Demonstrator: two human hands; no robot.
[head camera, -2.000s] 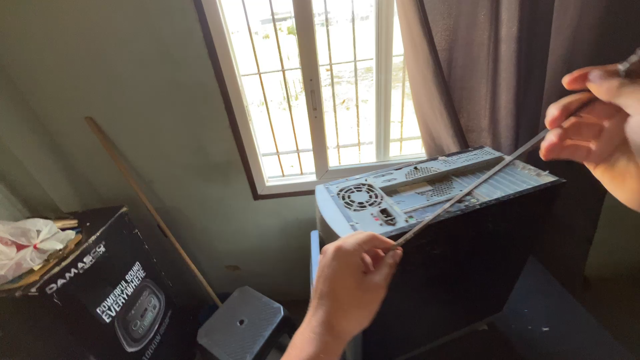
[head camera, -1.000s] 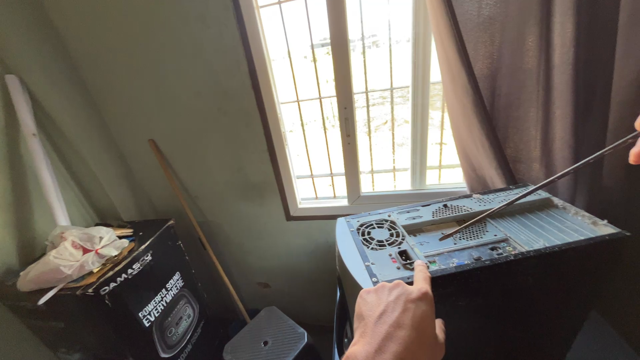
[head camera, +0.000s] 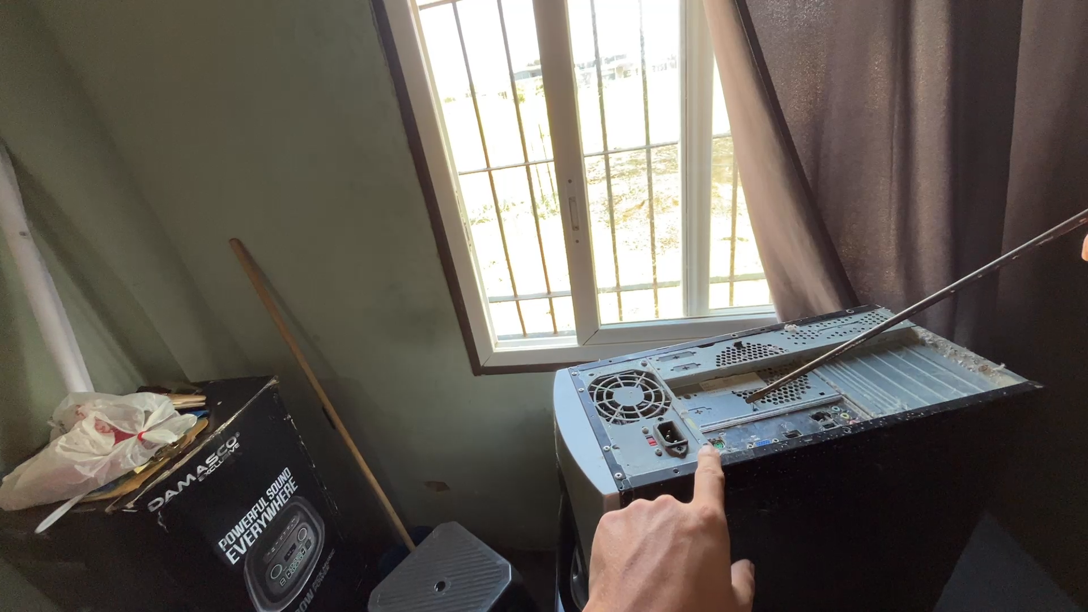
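Observation:
My left hand (head camera: 671, 544) reaches up from the bottom edge with its index fingertip at the ports on the near edge of a computer tower case's back panel (head camera: 748, 399); it holds nothing. The panel faces up, with a fan grille and a power socket left of the fingertip. A long thin metal rod (head camera: 918, 302) slants down from the right edge, and its tip is over the panel's perforated middle. Of my right hand (head camera: 1085, 247) only a sliver of finger shows at the right edge, near the rod's upper end; its grip is out of frame.
A barred window (head camera: 586, 170) and a dark curtain (head camera: 918, 153) stand behind the case. At left are a black speaker box (head camera: 195, 510) with a plastic bag (head camera: 93, 442) on top, a wooden stick (head camera: 319, 387) against the wall, and a dark stool (head camera: 446, 574).
My left hand has let go of the rod's lower end and now points at the case. The right hand has moved almost out of view. The view has shifted.

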